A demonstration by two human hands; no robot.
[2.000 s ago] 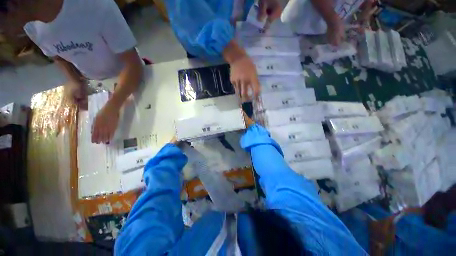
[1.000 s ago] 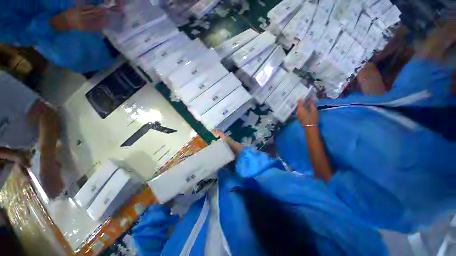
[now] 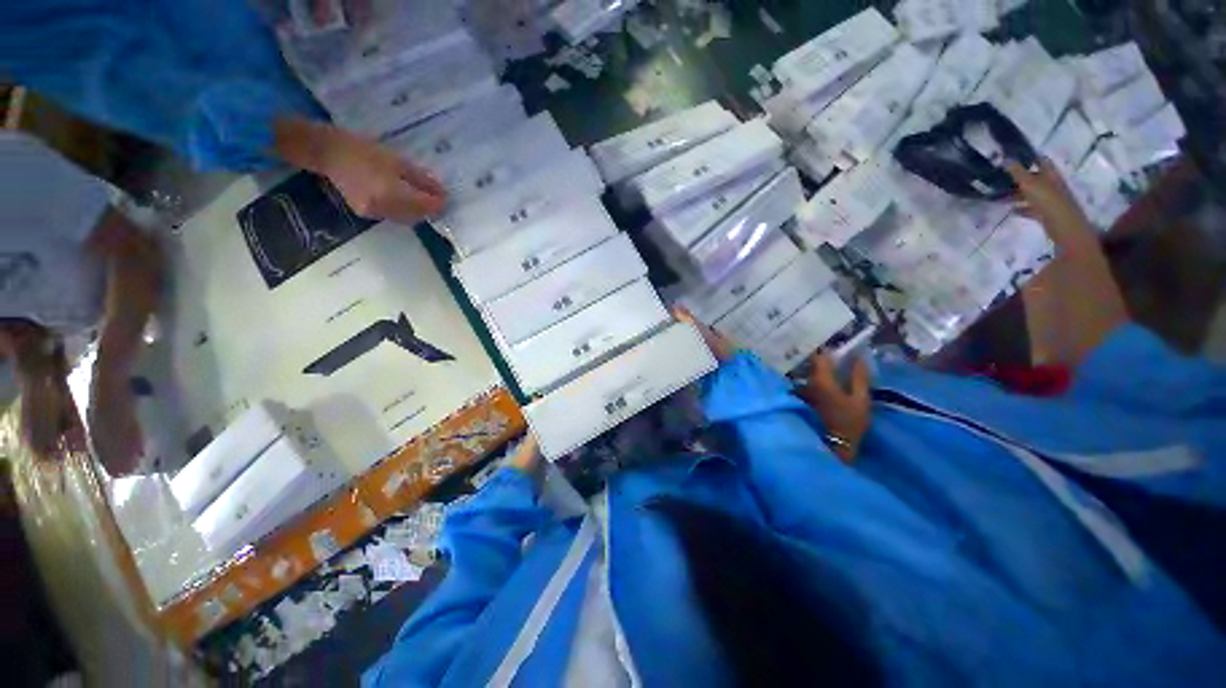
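Observation:
A long white product box [image 3: 619, 394] lies at the near end of a row of similar white boxes [image 3: 554, 253] on the dark green table. My left hand [image 3: 527, 454] holds its left end; only part of the fingers shows beside the blue sleeve. My right hand [image 3: 702, 333] is at its right end, with the fingers partly hidden by the box. Small dark print shows on the box's face.
A pale board [image 3: 350, 370] with an orange edge [image 3: 417, 464] lies left, bearing two white boxes [image 3: 242, 477]. More boxes [image 3: 941, 202] are piled right. A person at right holds a black item [image 3: 965, 151]. Another person's hand [image 3: 363, 175] reaches over the row. Paper scraps litter the near edge.
The held box has moved up and right, from over the orange edge to the near end of the row. The neighbour's hand at far right now holds a black item.

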